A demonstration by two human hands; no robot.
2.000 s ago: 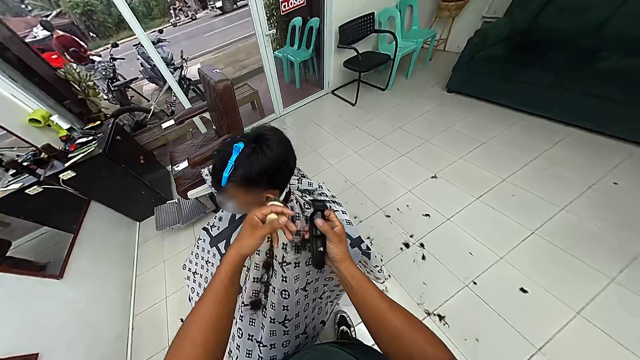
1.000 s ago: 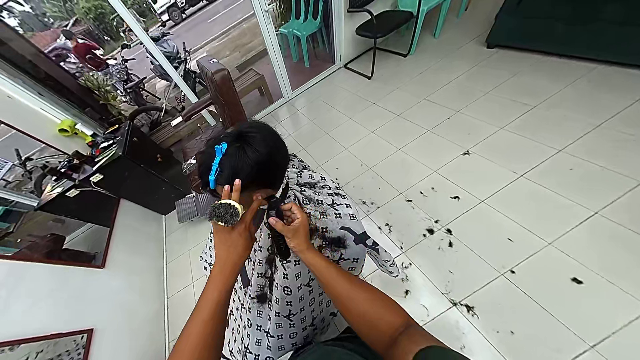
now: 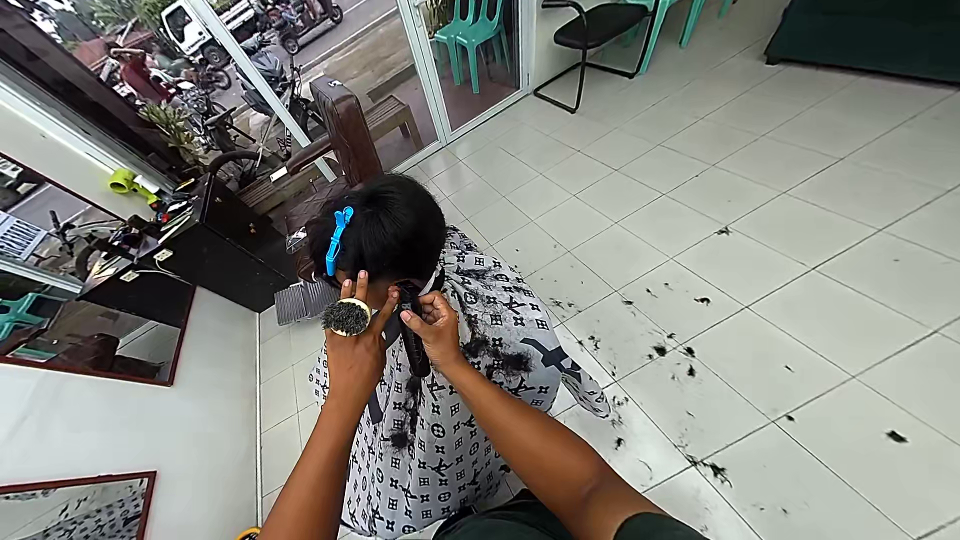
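A seated person's head is in front of me, with a blue hair clip in the black hair. My right hand holds a black hair clipper upright, its top end against the hair behind the ear. The left hand lies on the side of the head with fingers spread, a finger touching the clipper's top. A round brush with dark bristles sits on the back of that hand. A white patterned cape with loose cut hair covers the person's body.
Tufts of cut hair lie on the tiled floor at right. A brown padded chair stands beyond the head. At left are a black cabinet with tools on top and a wall mirror. A black chair stands behind.
Both hands have moved in closer to the head since two seconds ago, and the clipper's top has gone from beside the head to against it. The view has shifted nearer.
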